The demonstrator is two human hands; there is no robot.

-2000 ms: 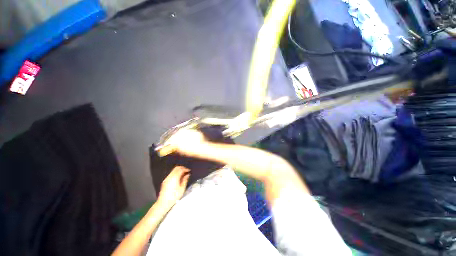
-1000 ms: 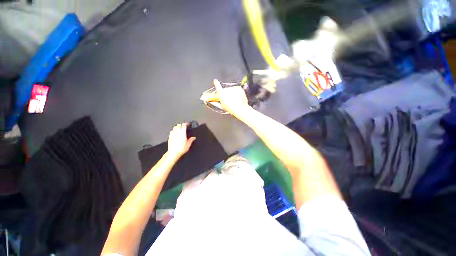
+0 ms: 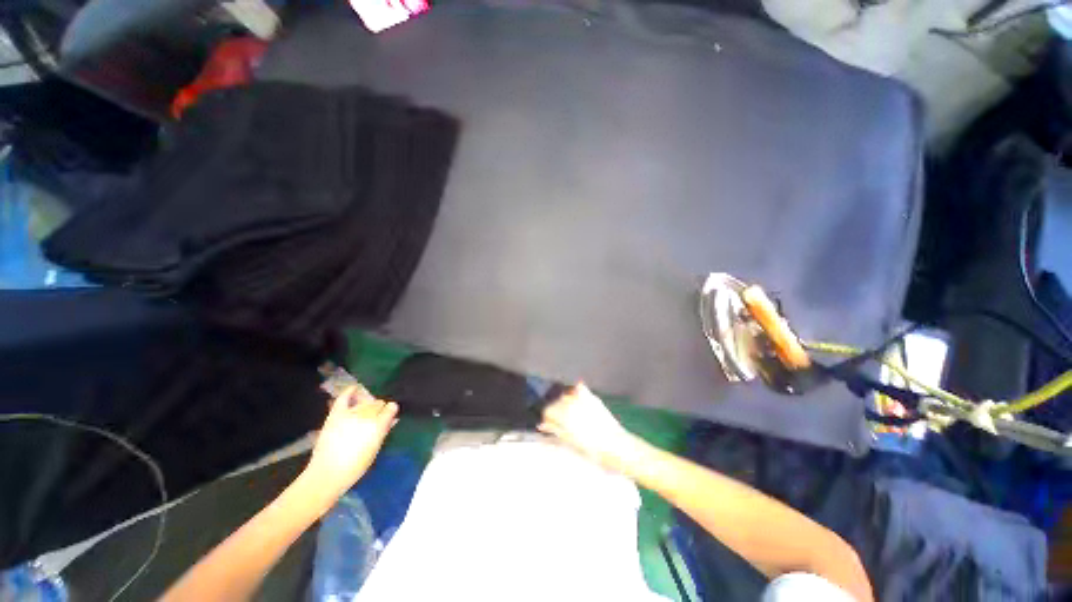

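Note:
A black garment (image 3: 461, 392) hangs between my two hands at the table's near edge, in front of my body. My left hand (image 3: 353, 429) pinches its left end, where a small pale bit shows at the fingertips. My right hand (image 3: 578, 423) is closed on its right end, with a small bluish bit beside the fingers. The steam iron (image 3: 752, 332), silver with an orange handle, sits on the padded table's right part, away from my hands.
The dark grey padded table (image 3: 588, 200) spans the view. A thick black garment stack (image 3: 282, 200) lies on its left. A yellow hose (image 3: 1040, 398) and black cord reach the iron from the right. A red cloth (image 3: 221, 73) and pink-red card (image 3: 388, 12) are at the far side.
My right hand has let go of the iron and taken the garment's right end. The garment has moved off the tabletop to its near edge. The view has turned, showing the stack higher up.

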